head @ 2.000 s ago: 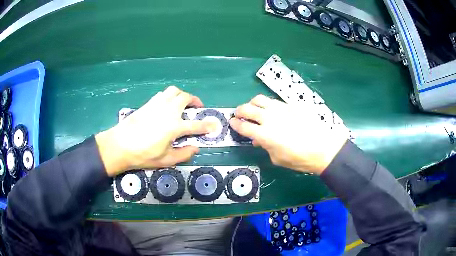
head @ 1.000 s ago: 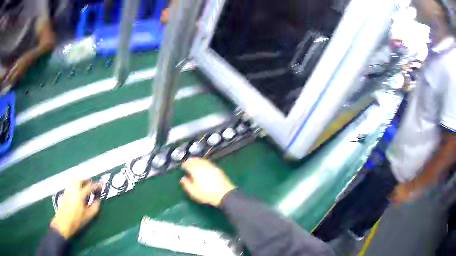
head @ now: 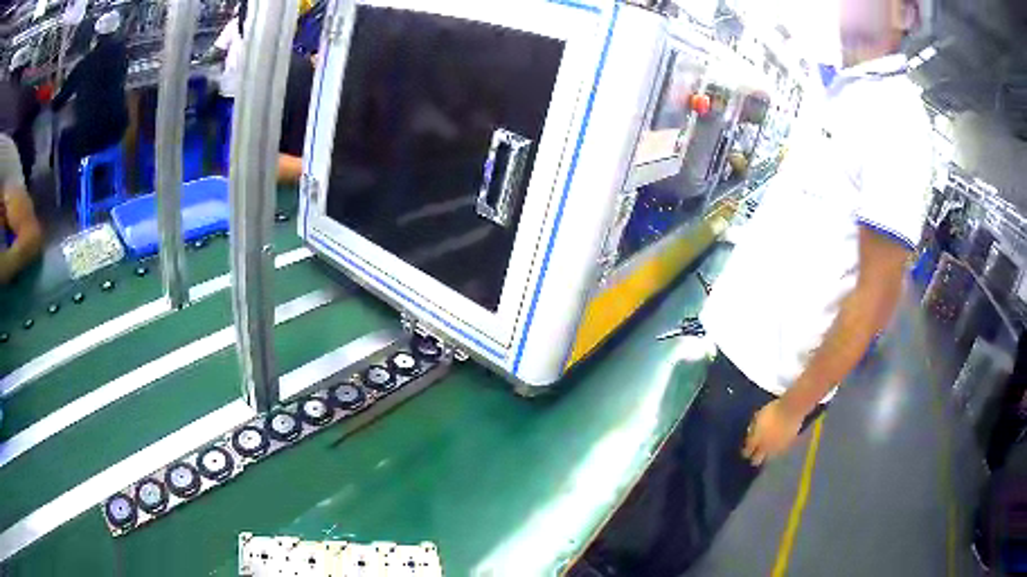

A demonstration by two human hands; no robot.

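Neither of my hands is in the picture. A row of silver fixture plates [head: 194, 491] lies end to end on the green bench, loaded with black ring-shaped speakers [head: 250, 441] with light centre discs. The row's far end meets the foot of the white machine [head: 548, 225]. A bare fixture plate [head: 338, 560] with small holes lies at the bottom edge, partly cut off. The machine's dark door [head: 439, 135] is closed.
A metal upright [head: 255, 225] stands behind the row, another [head: 171, 158] farther left. A thin dark bar [head: 394, 408] lies beside the row. A person in a white shirt [head: 788, 214] stands at right. A blue tray [head: 175, 214] and other people are behind.
The view has swung up and right from the bench. Both hands, at the plate row one second ago, have left the picture. The loaded plates now form a continuous row to the machine.
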